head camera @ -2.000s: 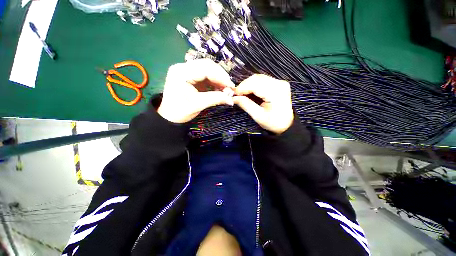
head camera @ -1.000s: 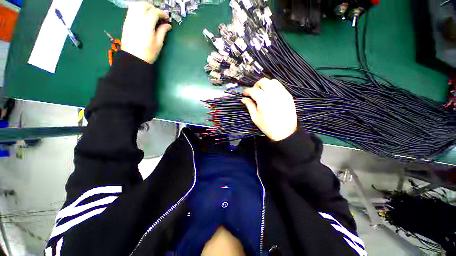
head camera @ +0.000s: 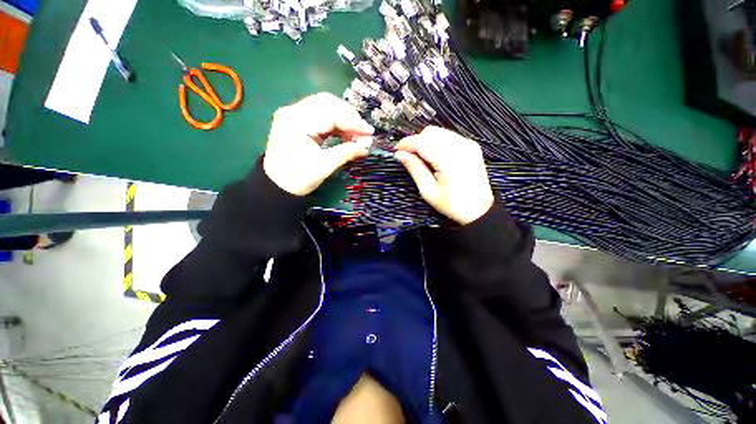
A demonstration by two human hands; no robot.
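My left hand (head camera: 313, 142) pinches a small connector, mostly hidden by the fingertips, above the near edge of the cable bundle. My right hand (head camera: 452, 172) is just right of it and pinches the end of a black cable between thumb and finger. The fingertips of both hands nearly meet. The black cables (head camera: 580, 178) fan out to the right. Their bare ends with red tips (head camera: 355, 195) lie below my hands. Finished ends with silvery connectors (head camera: 396, 73) cluster just beyond my hands.
Orange-handled scissors (head camera: 207, 95) lie left of my left hand. A pen (head camera: 112, 50) lies on a white paper strip (head camera: 75, 79). Loose connectors (head camera: 290, 16) lie at the far edge by clear plastic (head camera: 217, 8). A dark machine (head camera: 497, 25) stands beyond the bundle; hanging cables (head camera: 696, 344) are lower right.
My left hand was at the loose connector pile one second ago and is back beside my right hand, with a small piece pinched. My right hand has stayed at the bundle. The scissors are uncovered again.
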